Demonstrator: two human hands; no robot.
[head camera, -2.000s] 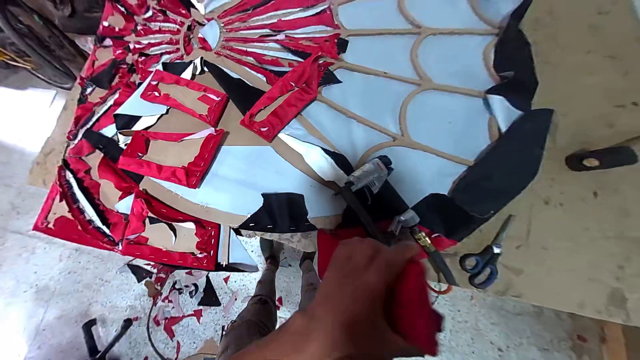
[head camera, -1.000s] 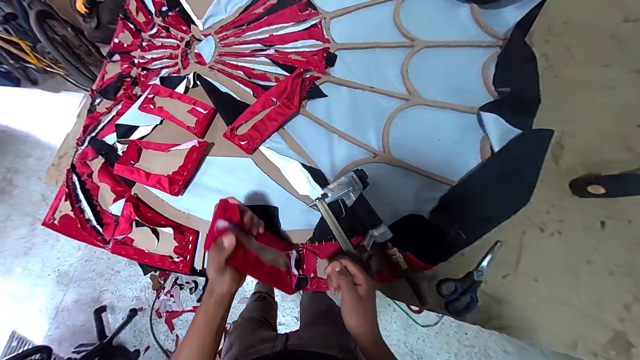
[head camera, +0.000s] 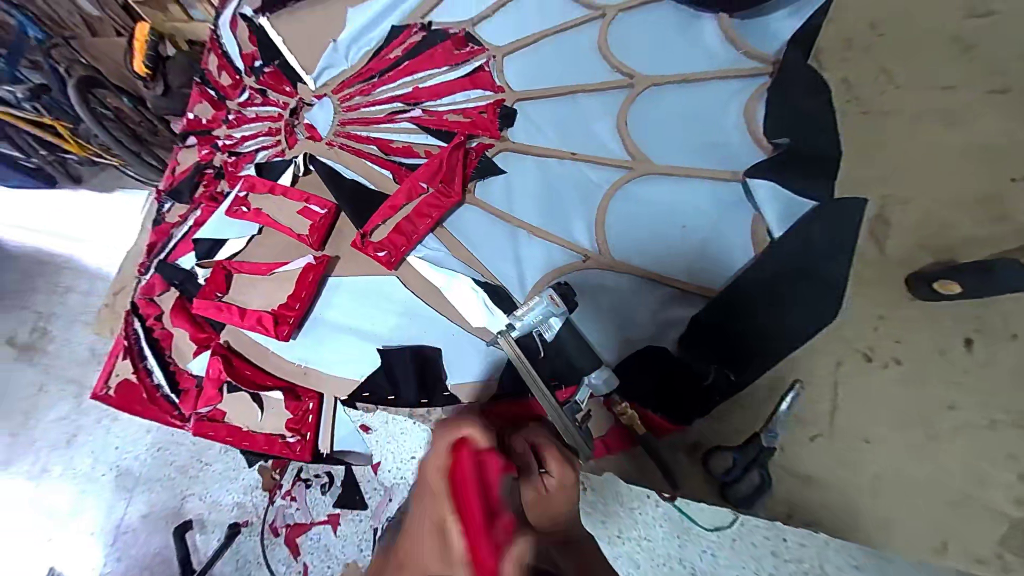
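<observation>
My left hand (head camera: 448, 496) is closed on a red fabric-covered piece (head camera: 480, 508), blurred and held up near the table's front edge. Close on its right, my right hand (head camera: 548, 476) has bent fingers at red fabric beneath the magazine of a pneumatic staple gun (head camera: 532, 372); its exact hold is partly hidden. The staple gun lies on black and red fabric, its air hose fitting toward the front edge. Stapled red fabric-covered frames (head camera: 264, 300) lie at the left, beside a black fabric piece (head camera: 408, 376) with staples along its edge.
Scissors (head camera: 752, 456) lie right of the staple gun. A dark-handled tool (head camera: 968, 280) rests at the far right. A large pale-blue panel (head camera: 688, 128) with brown curved strips spans the table. Fabric scraps (head camera: 300, 532) litter the floor; a bicycle wheel (head camera: 112, 120) stands upper left.
The red piece, spread between both hands a second ago, is now raised edge-on in my left hand. My hands have come closer together.
</observation>
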